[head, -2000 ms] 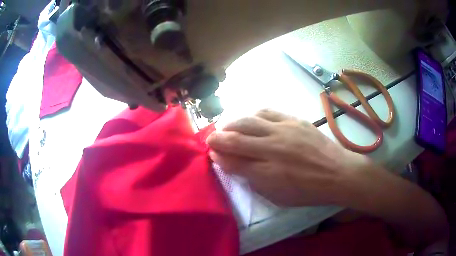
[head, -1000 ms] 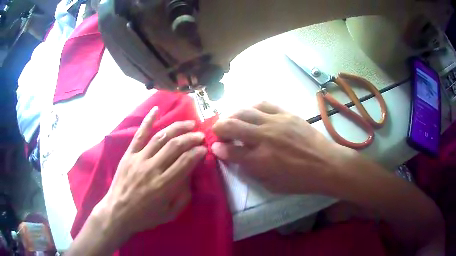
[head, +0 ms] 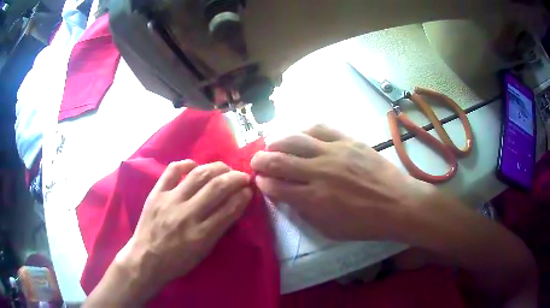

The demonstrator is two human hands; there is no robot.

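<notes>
A large red garment panel lies over the left of the table and hangs over its front edge. My left hand lies on it, fingers curled, with fingertips gripping its edge. My right hand pinches the same edge from the right, and the fingertips of both hands nearly touch. The pale dotted pocket bag shows below my right hand. The presser foot of the sewing machine is just above the fingertips. Glare hides the needle and the cloth's far edge.
Orange-handled scissors lie right of the needle, blades pointing to the upper left. A phone with a purple screen is at the far right. A spare red piece lies at upper left, beside a pale cloth pile. An orange bottle is lower left.
My left hand came in from outside the picture onto the red panel. Since one second ago its fingers have curled in and grip the edge. My right hand stays at the edge.
</notes>
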